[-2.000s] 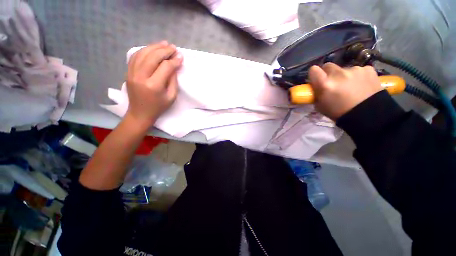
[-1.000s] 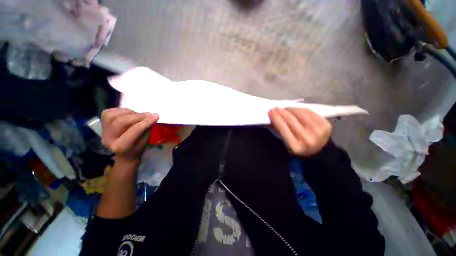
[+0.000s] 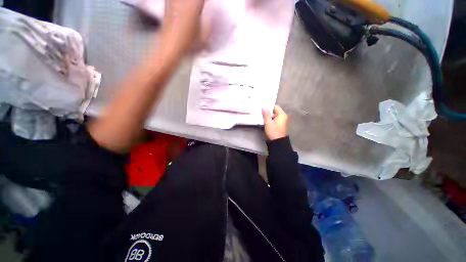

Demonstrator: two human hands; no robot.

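A pale pink garment panel (image 3: 240, 46) lies spread on the grey pressing table (image 3: 317, 87), running from the top edge of the view to the table's front edge. Its near part shows stitched pocket lines. My right hand (image 3: 276, 123) pinches the panel's near right corner between thumb and fingers. My left forearm reaches across the panel's upper left. My left hand (image 3: 191, 20) is blurred and partly cut off by the top edge; its fingers cannot be made out.
The steam iron (image 3: 327, 28) with its yellow handle (image 3: 365, 9) rests at the upper right, its dark hoses (image 3: 426, 48) running to the right edge. A stack of pieces (image 3: 46, 66) lies at the left. Crumpled white scrap (image 3: 403, 135) lies at the right edge.
The panel, held up folded at the front edge a second ago, now lies open on the table. My left hand has moved up and forward. Earlier my right hand had let go of the iron.
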